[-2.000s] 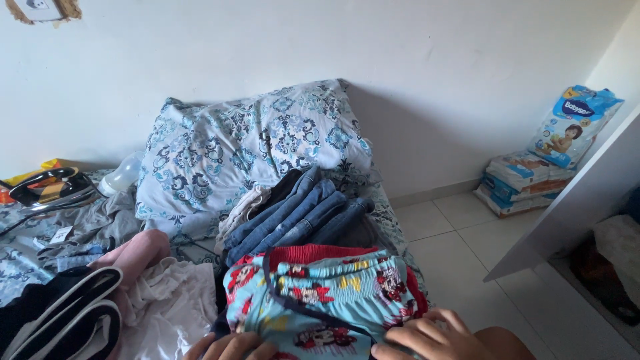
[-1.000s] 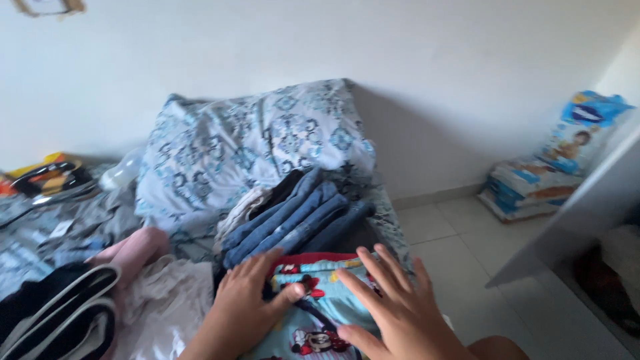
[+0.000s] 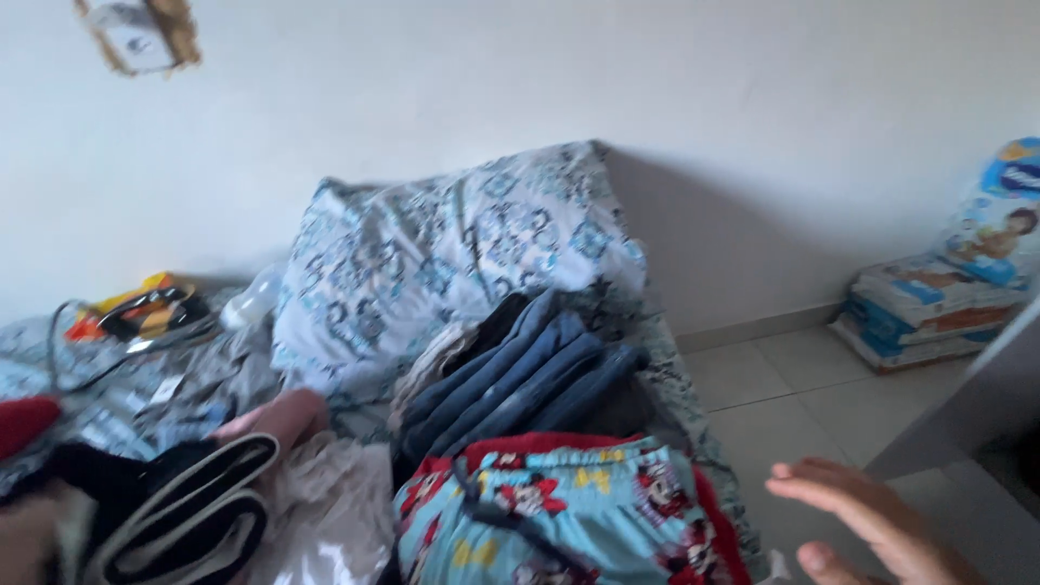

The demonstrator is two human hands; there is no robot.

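Observation:
My right hand [image 3: 869,520] is raised at the lower right, thumb apart from the fingers, holding nothing. It is to the right of light-blue cartoon-print shorts [image 3: 601,512] with a dark drawstring, which lie on red cloth. Behind them, folded blue jeans [image 3: 520,382] lean in a row on the bed. At the lower left edge, a blurred skin-toned shape appears to be my left hand [image 3: 32,528], close to folded black clothing with white edging [image 3: 187,504]; its fingers and any hold cannot be made out. Pale crumpled cloth [image 3: 333,504] lies between the black clothing and the shorts.
A patterned pillow [image 3: 463,260] leans against the wall. To its left are a clear bottle [image 3: 256,301], a dark corded object [image 3: 154,313], grey clothes [image 3: 236,366] and red cloth [image 3: 24,422]. Diaper packs [image 3: 926,305] are stacked on the tiled floor, near a pale panel [image 3: 975,414].
Both hands were on the cartoon-print shorts; my right hand has since moved off to the right, and my left hand has left them too. The view has swung left.

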